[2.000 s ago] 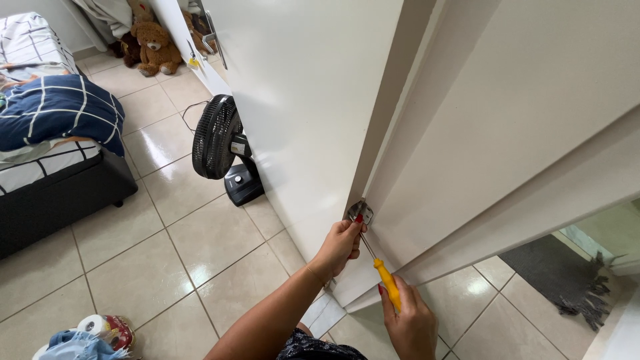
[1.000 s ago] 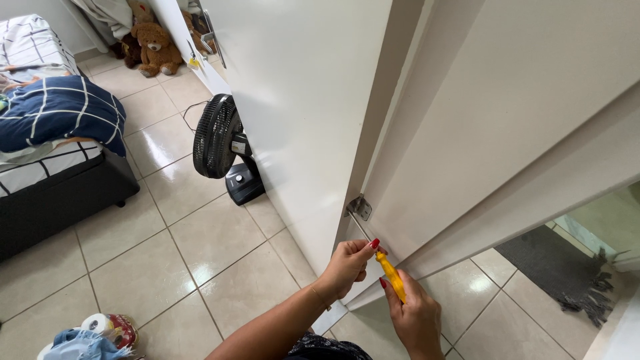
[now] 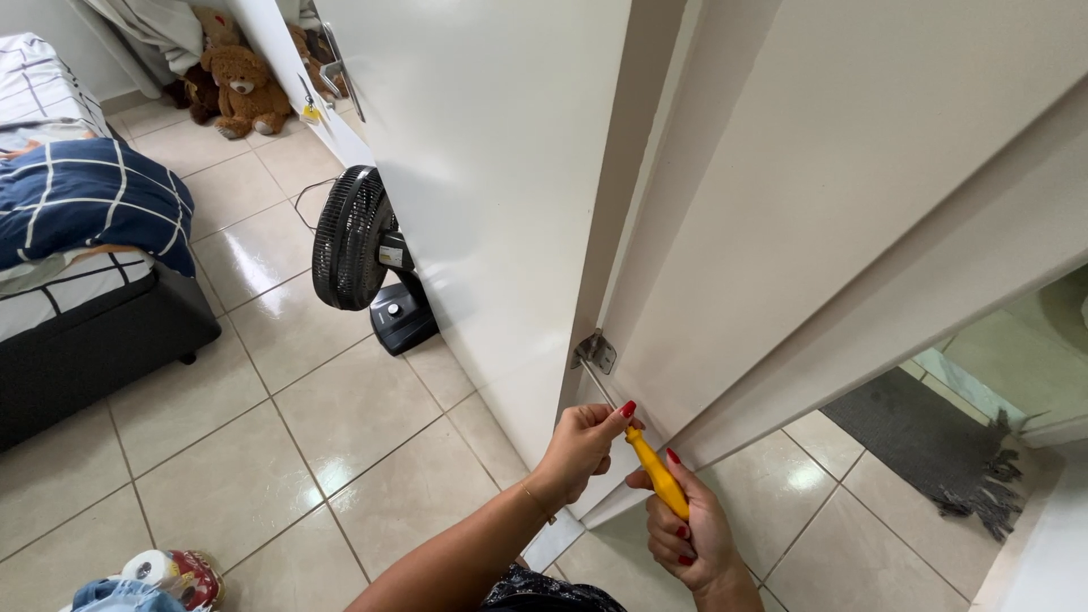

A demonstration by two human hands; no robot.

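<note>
A screwdriver with a yellow handle (image 3: pixel 660 476) slants up and left, its metal shaft reaching a metal door hinge (image 3: pixel 595 353) between the white door's edge (image 3: pixel 614 204) and the frame. My right hand (image 3: pixel 693 527) grips the handle. The fingers of my left hand (image 3: pixel 586 446) pinch the shaft just above the handle. The tip appears to rest on the hinge leaf on the door's edge; whether it sits in a screw is too small to tell.
Behind the white door (image 3: pixel 484 170) stands a black fan (image 3: pixel 350 242). A bed with a dark base (image 3: pixel 102 340) is at left, teddy bears (image 3: pixel 245 92) farther back. Toilet paper rolls (image 3: pixel 149 568) lie at lower left, and a grey fringed rug (image 3: pixel 914 433) at right.
Two seconds ago my left hand was up at the hinge; it has since moved down to the screwdriver's shaft near the handle. My right hand has stayed on the handle.
</note>
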